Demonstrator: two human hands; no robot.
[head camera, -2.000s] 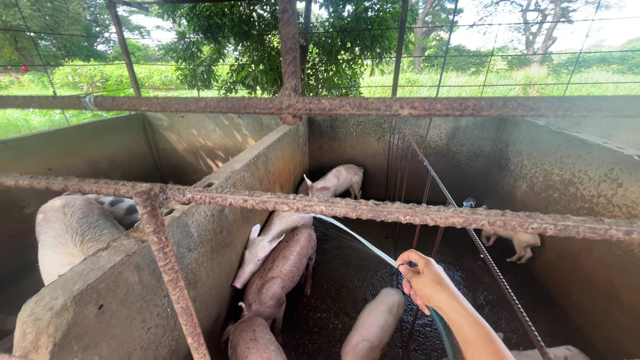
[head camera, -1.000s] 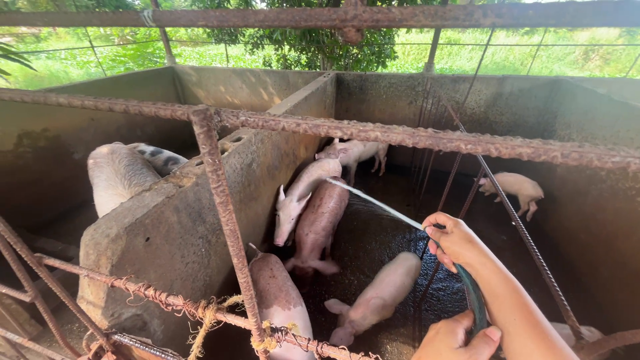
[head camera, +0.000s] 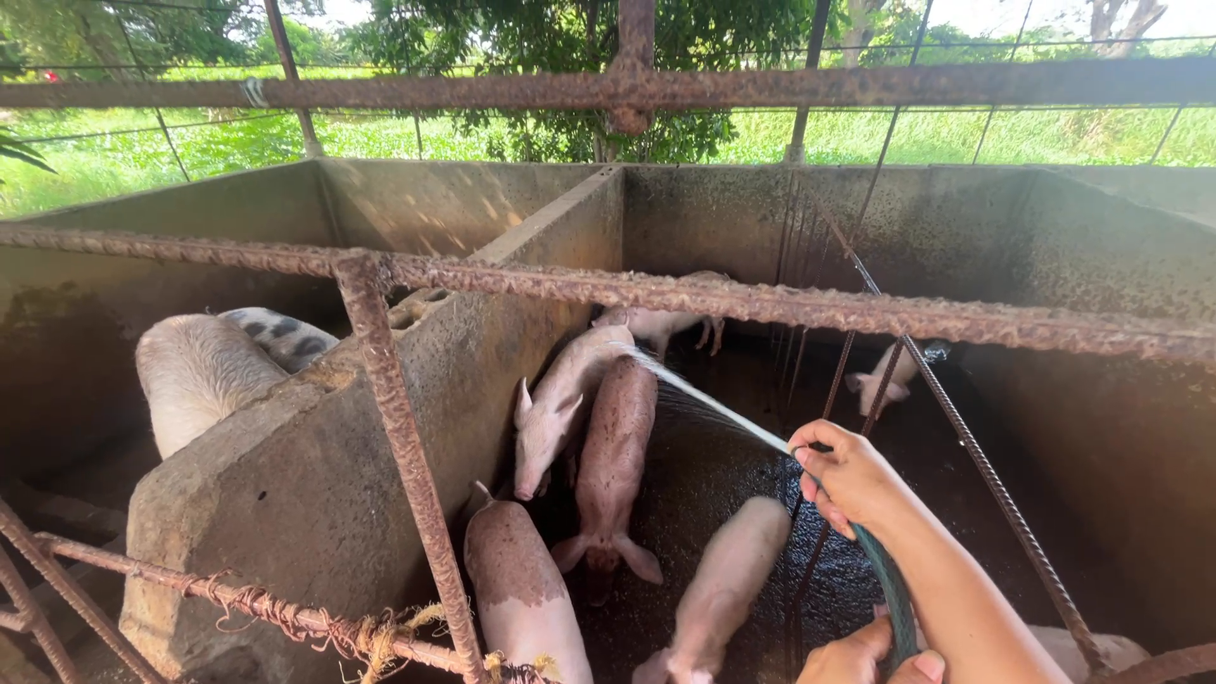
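My right hand (head camera: 845, 475) grips a dark green hose (head camera: 888, 579) near its outlet, fingers curled round the end. A white jet of water (head camera: 708, 399) shoots up and left toward two pinkish pigs beside the dividing wall. Lower down, my left hand (head camera: 855, 655) is closed round the same hose, partly cut off by the bottom edge. One pig (head camera: 560, 408) faces down along the wall; a mud-spotted pig (head camera: 613, 446) stands next to it, head down. Nearer are a half-muddy pig (head camera: 522, 579) and a pale pig (head camera: 731, 579).
Rusty rebar rails (head camera: 760, 299) cross in front of the pen, one with frayed rope (head camera: 380, 641). A concrete wall (head camera: 285, 522) divides two pens; the left one holds a pale pig (head camera: 199, 380) and a spotted pig (head camera: 285, 332). Another small pig (head camera: 879, 380) is at the right.
My left hand, out of view two seconds ago, is now on the hose. The pale pig at the right has turned and its head now points toward me. The view has shifted.
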